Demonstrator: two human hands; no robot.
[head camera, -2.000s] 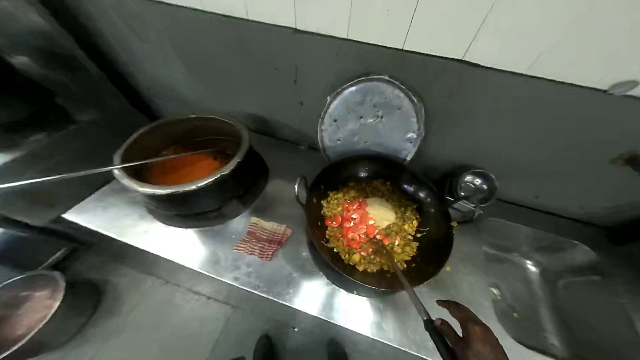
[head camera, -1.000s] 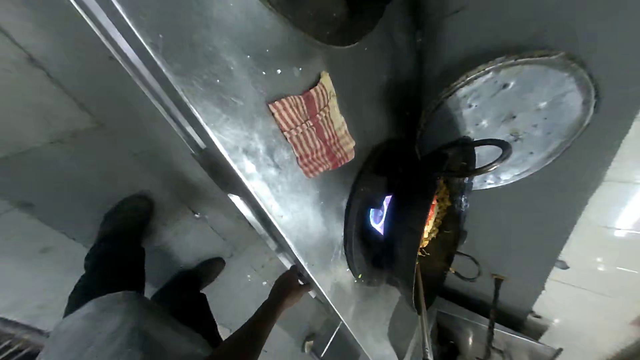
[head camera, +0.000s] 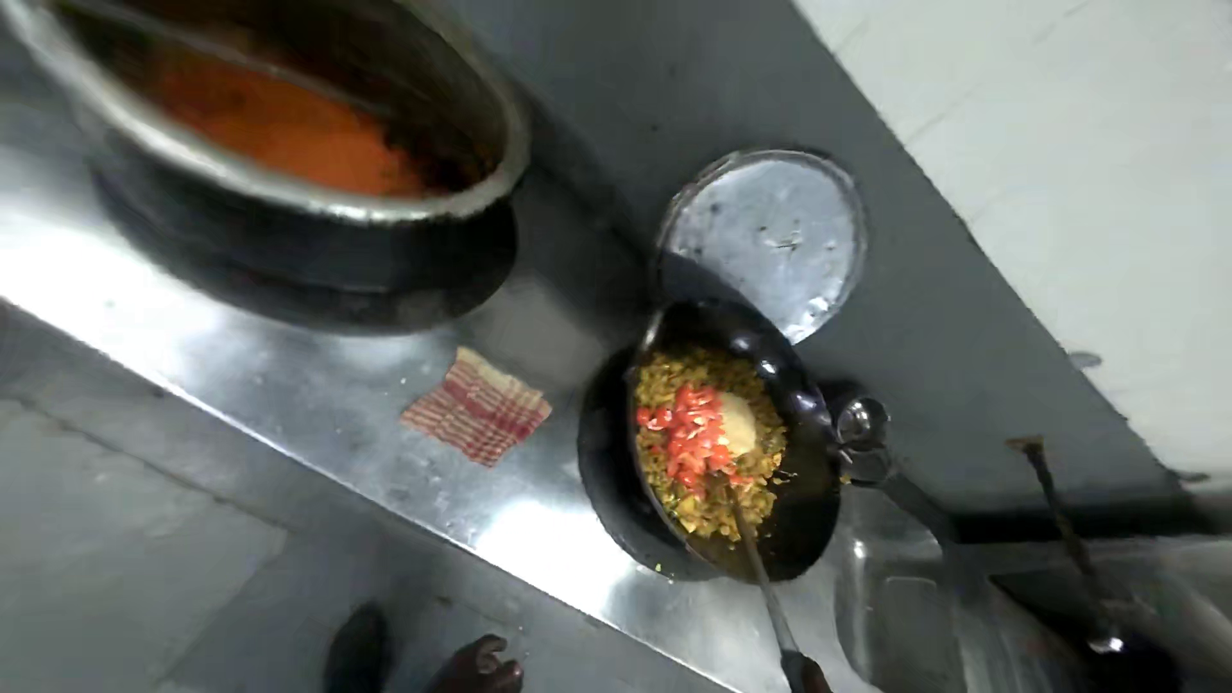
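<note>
A black wok (head camera: 808, 462) holds chopped greenish-yellow food (head camera: 712, 525), with red chopped pieces (head camera: 695, 438) and a pale beige mound (head camera: 738, 423) on top. The head of a long-handled metal utensil (head camera: 760, 568) rests in the food. At the bottom edge, part of my right hand (head camera: 815, 677) is around its dark handle; most of that hand is cut off. My left hand (head camera: 481, 666) is at the lower edge, over the floor side of the counter, fingers partly curled, with no object visible in it.
A large pot (head camera: 346, 207) of orange food stands at upper left. A red-and-white checked cloth (head camera: 478, 409) lies on the steel counter (head camera: 385, 452). Behind the wok a round metal lid (head camera: 770, 236) leans on the wall. Small metal bowls (head camera: 862, 423) and a sink (head camera: 900, 616) are to the right.
The wok, one second ago steeply tilted with a blue flame visible beside it, now shows its contents, and no flame is visible. My left hand has left the counter's edge. The view has swung strongly.
</note>
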